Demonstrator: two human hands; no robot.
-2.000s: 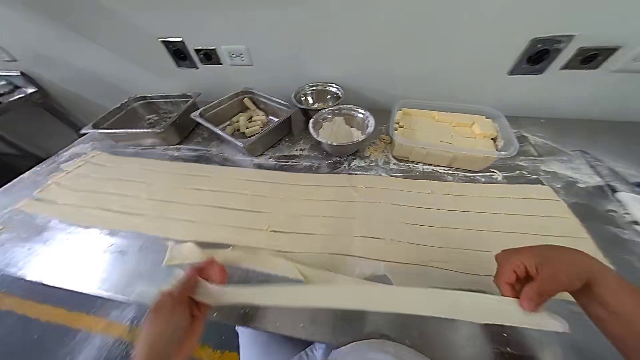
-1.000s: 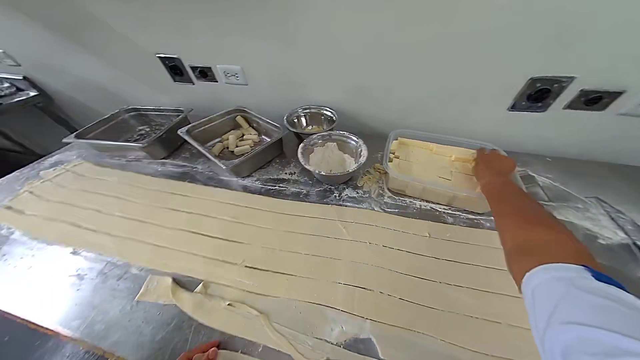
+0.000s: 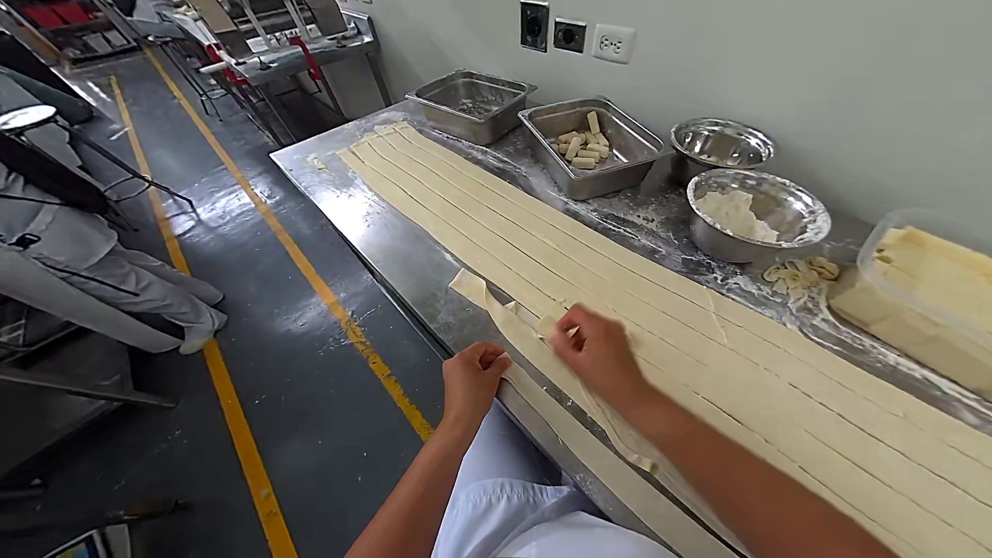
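A long sheet of pale dough cut into strips (image 3: 620, 287) lies along the steel table. My left hand (image 3: 474, 380) pinches the end of one dough strip (image 3: 573, 446) at the table's near edge. Over the sheet's near side, my right hand (image 3: 593, 345) is blurred, its fingers closed around a small pale piece that looks like cheese or dough. A loose, twisted strip of dough (image 3: 504, 322) lies between the hands and past them to the left. At the right stands a clear plastic tub of pale yellow sticks (image 3: 938, 267), likely cheese.
Along the wall stand a steel pan (image 3: 471, 105), a second steel pan (image 3: 562, 167) holding short pale rolls, a steel bowl (image 3: 721, 143) and a bowl of flour (image 3: 756, 217). Dough scraps (image 3: 802, 275) lie beside the tub. A person (image 3: 93, 240) in light clothing is at the left, across the floor.
My right hand was at the tub one second ago and is now over the near side of the dough, close to my left hand. The view has swung left.
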